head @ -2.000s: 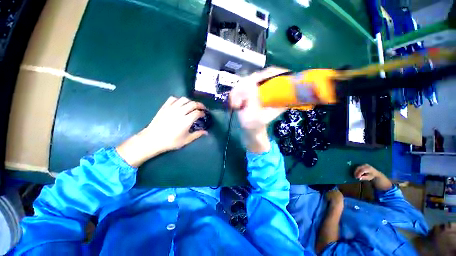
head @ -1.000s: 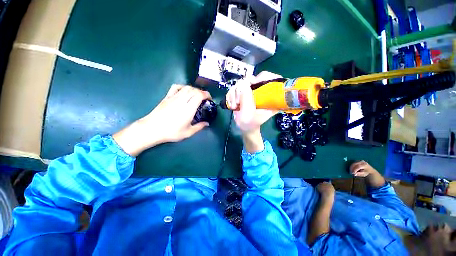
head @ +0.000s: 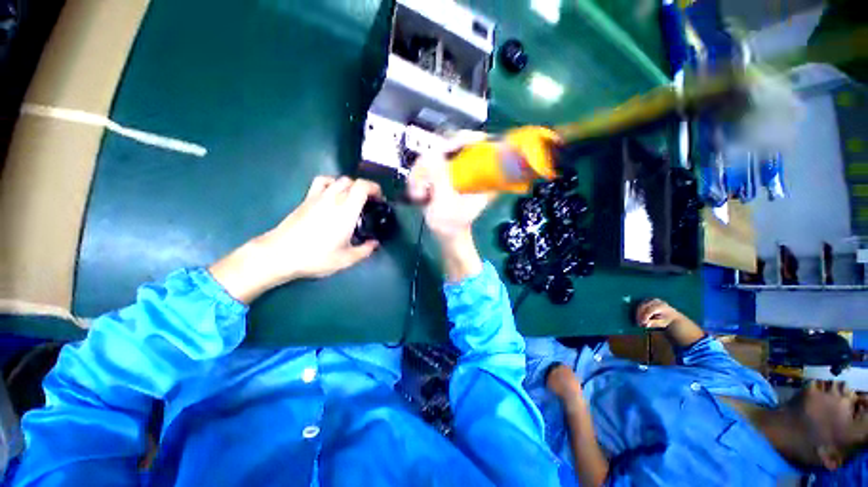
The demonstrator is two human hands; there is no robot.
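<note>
My left hand (head: 328, 228) holds a glossy round black housing (head: 376, 221) under its fingers on the green bench mat. My right hand (head: 445, 195) grips the orange electric screwdriver (head: 500, 164), which lies nearly level with its nose towards the housing; both are blurred. The bit cannot be made out, and I cannot tell if it touches the housing. The silver-grey screw feeder (head: 438, 95) stands just beyond my hands, its pale front plate partly behind my right hand. Screws are too small to tell.
A pile of round black parts (head: 544, 238) lies right of my right hand. A single black part (head: 513, 55) is behind the feeder. A black bin (head: 657, 214) stands further right, by a seated coworker (head: 657, 409). Cardboard (head: 57, 162) lines the left edge. A thin cord (head: 416, 276) crosses the mat.
The screwdriver's nose was close against the housing a second ago; now my right hand and the driver sit slightly up and back, blurred. The whole view has shifted. The left hand still holds the housing.
</note>
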